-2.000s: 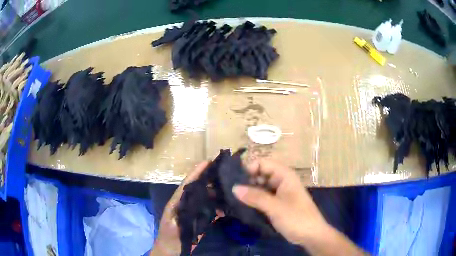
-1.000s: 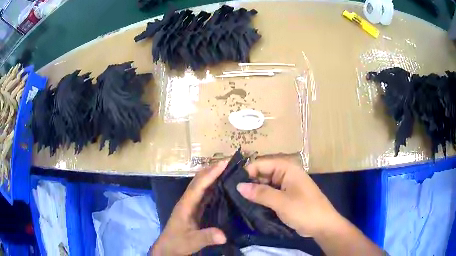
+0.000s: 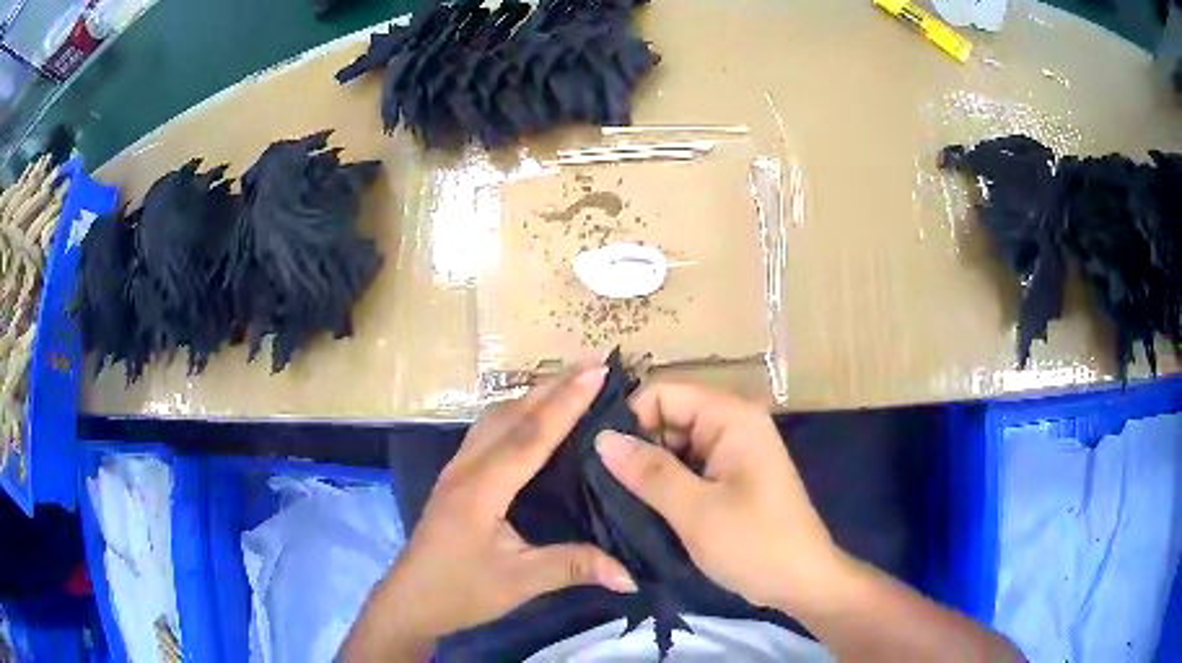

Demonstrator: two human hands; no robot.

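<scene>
A black ragged cape piece [image 3: 622, 512] is held upright over the lap, in front of the board's near edge. My left hand [image 3: 499, 518] holds its left side, with the thumb low near the hem. My right hand [image 3: 726, 499] pinches its upper right edge between thumb and fingers. The fingertips behind the cloth are partly hidden. The white glue dish [image 3: 620, 269] lies on the cardboard pad [image 3: 700, 330] beyond the hands. Thin pale sticks [image 3: 635, 154] lie above the dish.
Stacks of black cape pieces lie at left [image 3: 305, 253], top [image 3: 519, 78] and right [image 3: 1037, 233]. A yellow tool [image 3: 927, 29] lies upper right beside a cut-off white object. Blue bins [image 3: 966, 518] with white sheets stand below the board; a blue tray [image 3: 65, 350] holds beige parts.
My left hand has closed in flatter along the piece, which is now folded narrower and more upright. My right hand keeps its pinch. The board has shifted up and left in view.
</scene>
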